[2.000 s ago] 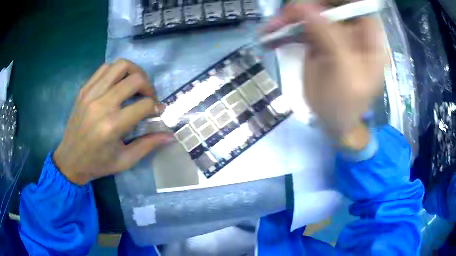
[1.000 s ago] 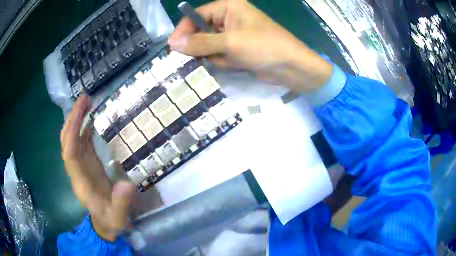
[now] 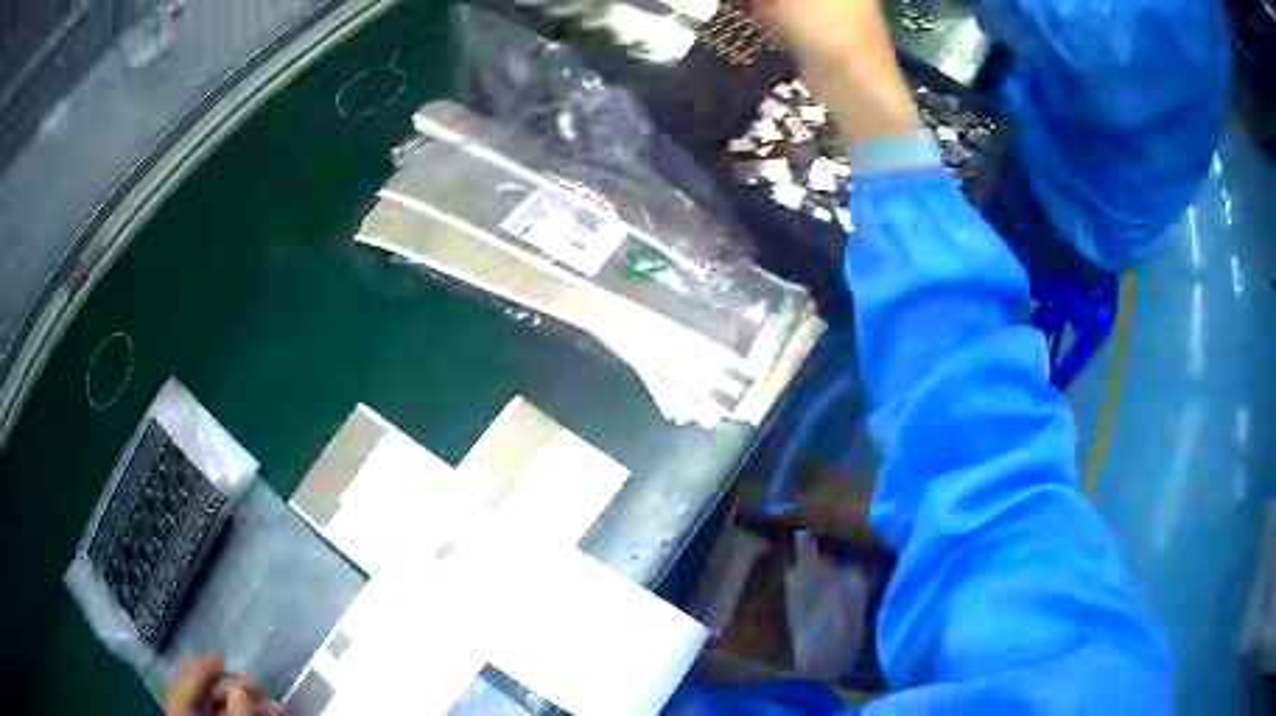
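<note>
My right hand reaches to the top edge, above a black tray of small silver parts. Its fingers are cut off and no tweezers show. My left hand shows only as curled fingers at the bottom left edge; whether it holds anything is hidden. White liner sheets with grey-beige ends lie crossed at lower centre, with small grey pieces on them. A dark block of stacked PCB panels lies on foam wrap at left. The single panel is not in view.
A clear plastic bag with flat sheets lies on the green mat at upper centre. Boards with yellowish rectangles are at the top. Another person's blue sleeve is at top right. The bench edge curves along the left.
The view has swung right. My right hand has moved from the panel to the parts tray. The panel has left view, and my left hand is now mostly cut off.
</note>
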